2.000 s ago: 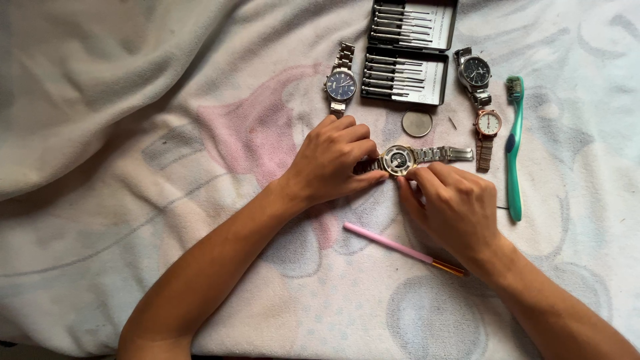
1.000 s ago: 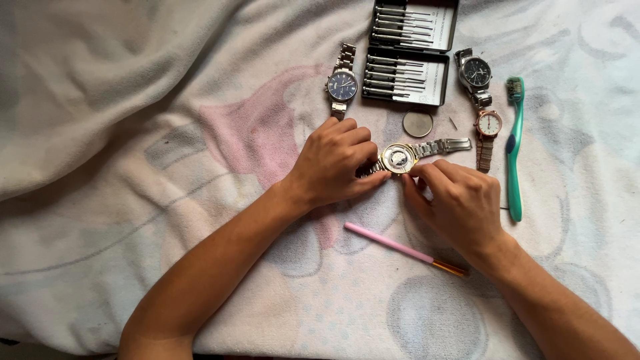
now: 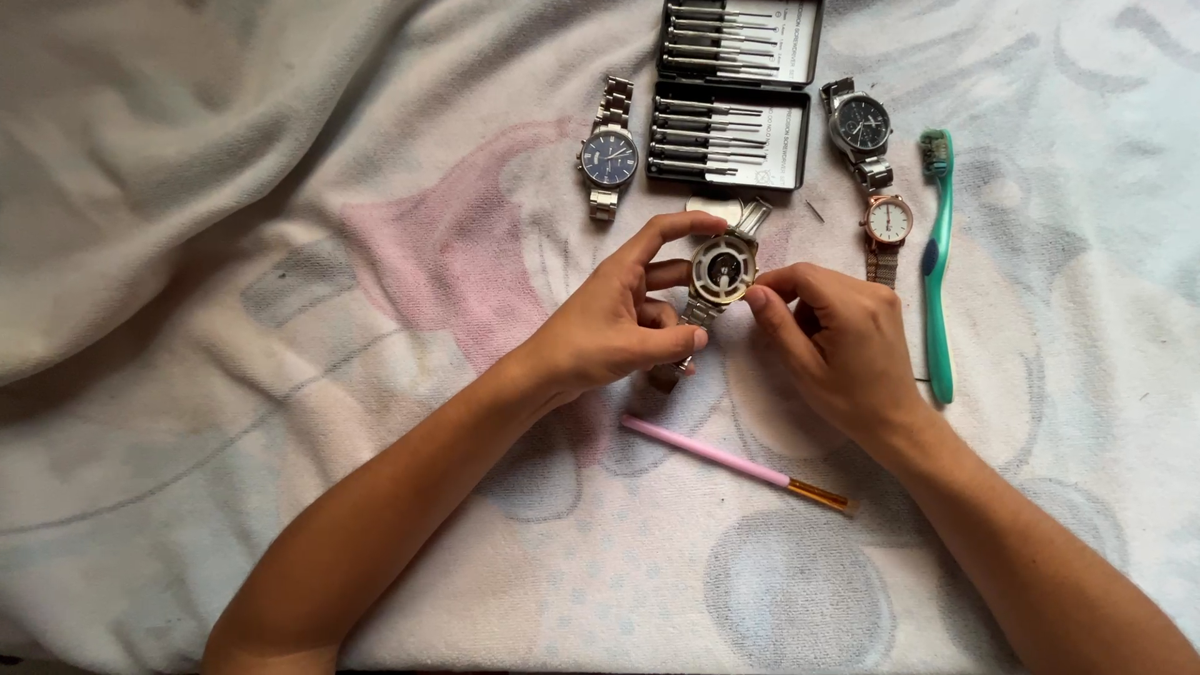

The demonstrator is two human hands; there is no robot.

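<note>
An open-backed wristwatch (image 3: 723, 269) with a metal bracelet shows a pale ring and its inner parts. My left hand (image 3: 647, 300) holds it from the left, fingers at the top of the case and thumb on the bracelet below. At the right edge of the case, my right hand (image 3: 825, 333) pinches with thumb and forefinger, close to the crown side; whether something small is between the fingertips cannot be told. A round metal disc (image 3: 705, 206), partly hidden by the bracelet and my left fingers, lies just above.
Above lies an open precision screwdriver case (image 3: 729, 136). A blue-dial watch (image 3: 608, 157) is left of it; a black-dial watch (image 3: 861, 124), a white-dial watch (image 3: 888, 220) and a green toothbrush (image 3: 936, 272) lie right. A pink-handled brush (image 3: 722, 452) and a thin metal piece (image 3: 815, 212) rest on the blanket (image 3: 600, 581).
The held watch has turned so that its bracelet runs upward and down-left instead of out to the right. My left hand has opened wider around it.
</note>
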